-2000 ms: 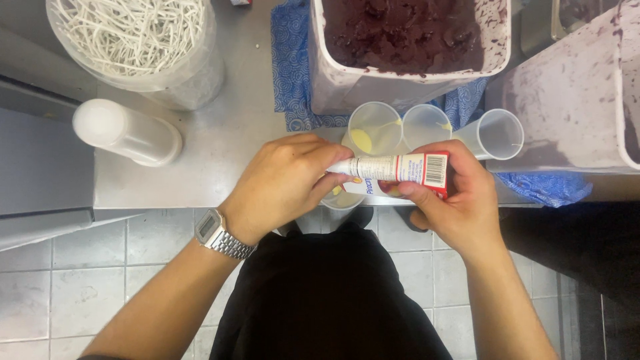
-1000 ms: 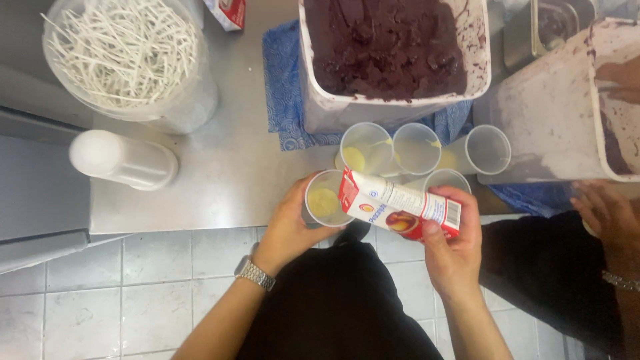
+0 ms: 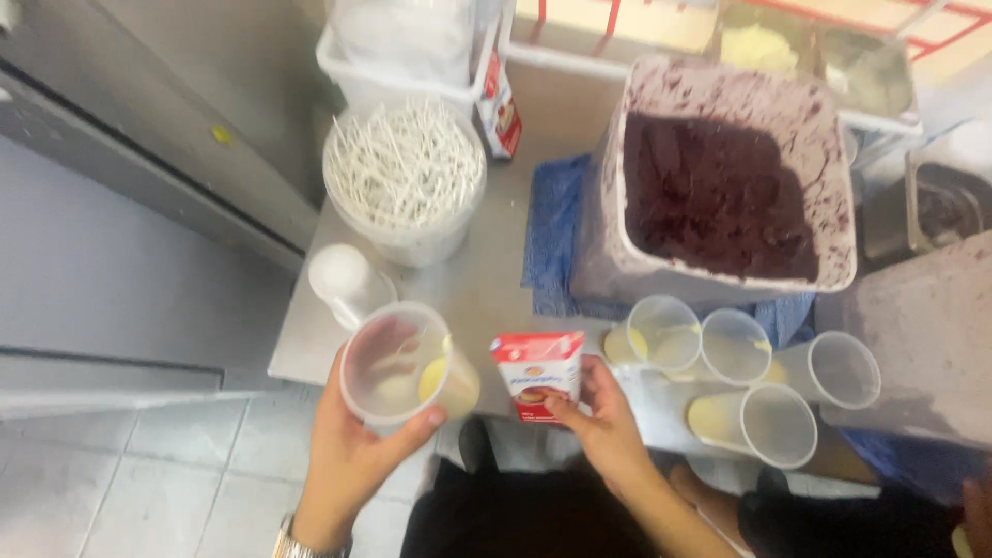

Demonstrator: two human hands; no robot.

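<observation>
My left hand (image 3: pixel 364 442) is wrapped around a clear plastic cup (image 3: pixel 407 368) with pale yellow stuff inside, raised over the front edge of the steel counter. In my right hand (image 3: pixel 601 422) is a red and white carton (image 3: pixel 537 380), upright, its printed front toward me. To the right of the carton several clear plastic cups (image 3: pixel 736 346) with pale yellow contents stand close together. One cup (image 3: pixel 777 425) sits nearest the counter edge. Behind them a large white tub (image 3: pixel 659 271) of dark purple paste rests on a blue cloth (image 3: pixel 554 232).
At left stand a tub of white sticks (image 3: pixel 407 167) and a white-topped dispenser or bottle (image 3: pixel 341 279). Another red and white carton (image 3: pixel 501 116) is behind. A second large tub (image 3: pixel 914 333) and steel containers (image 3: pixel 891 209) are at right. A co-worker's hand (image 3: pixel 978 508) shows low right.
My left hand, holding the cup, has moved left, away from the carton. The carton, tilted toward the cup before, is now upright in my right hand. The view has shifted to show more beyond the tubs.
</observation>
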